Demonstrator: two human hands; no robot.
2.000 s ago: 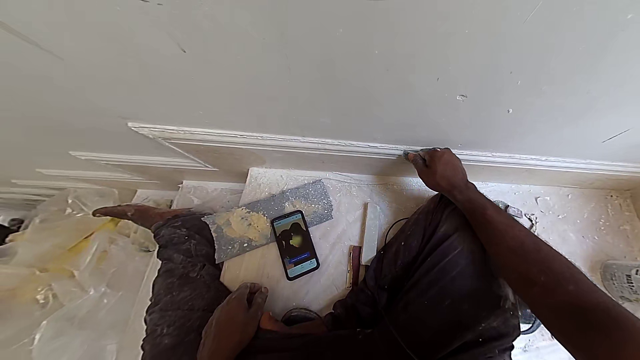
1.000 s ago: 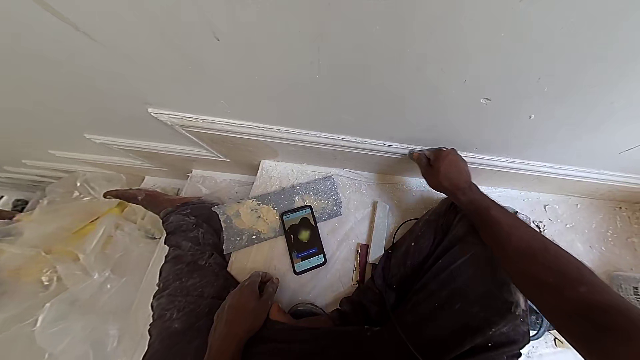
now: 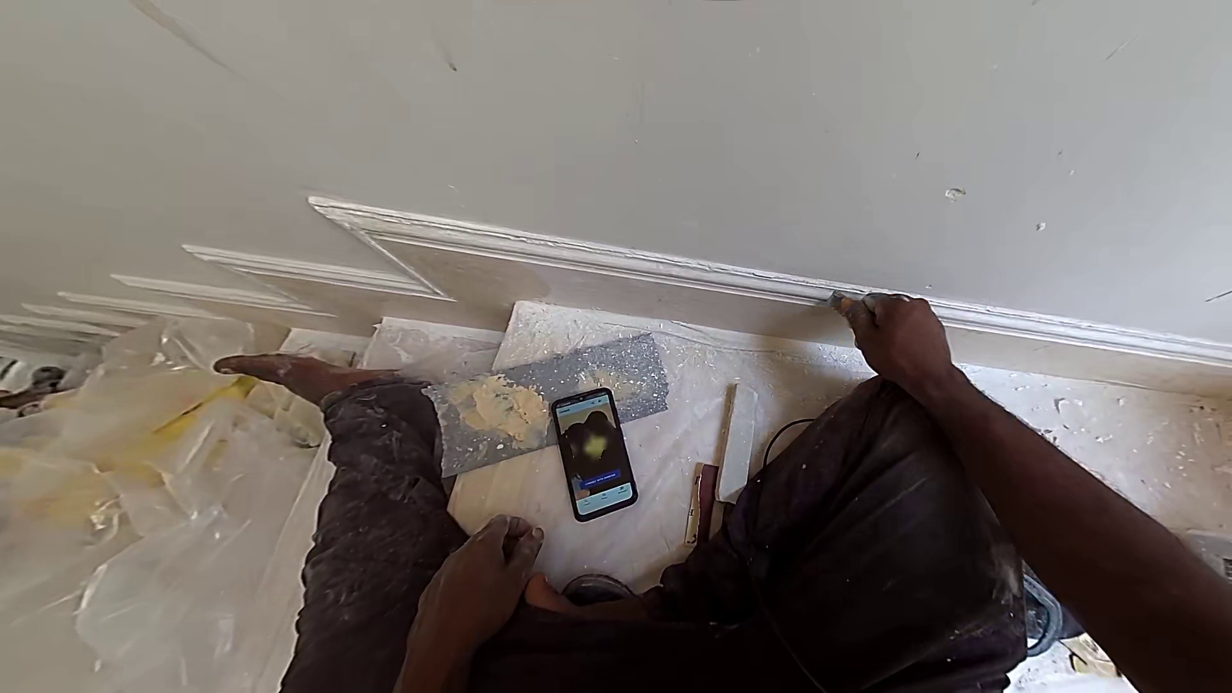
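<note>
My right hand (image 3: 900, 337) presses a small grey piece (image 3: 839, 300), perhaps folded sandpaper, against the white wall moulding (image 3: 597, 255). The moulding runs along the grey wall just above the step. My left hand (image 3: 481, 577) rests over my lap with its fingers curled; whether anything is between them cannot be told. Beyond it a smartphone (image 3: 595, 457) with a lit screen lies on the pale stair tread. A grey speckled strip (image 3: 630, 371) lies partly under the phone, with yellowish filler powder (image 3: 500, 409) on it.
A pale flat bar (image 3: 738, 443) and a dark reddish strip (image 3: 705, 500) lie beside my bent knee. A thin black cable (image 3: 784, 428) curves there. Crumpled clear plastic sheeting (image 3: 183, 520) covers the lower left. Dust and flakes lie on the floor at right (image 3: 1107, 423).
My right hand stays at the moulding with the small piece against it. My left hand remains low over my lap. The view has shifted slightly.
</note>
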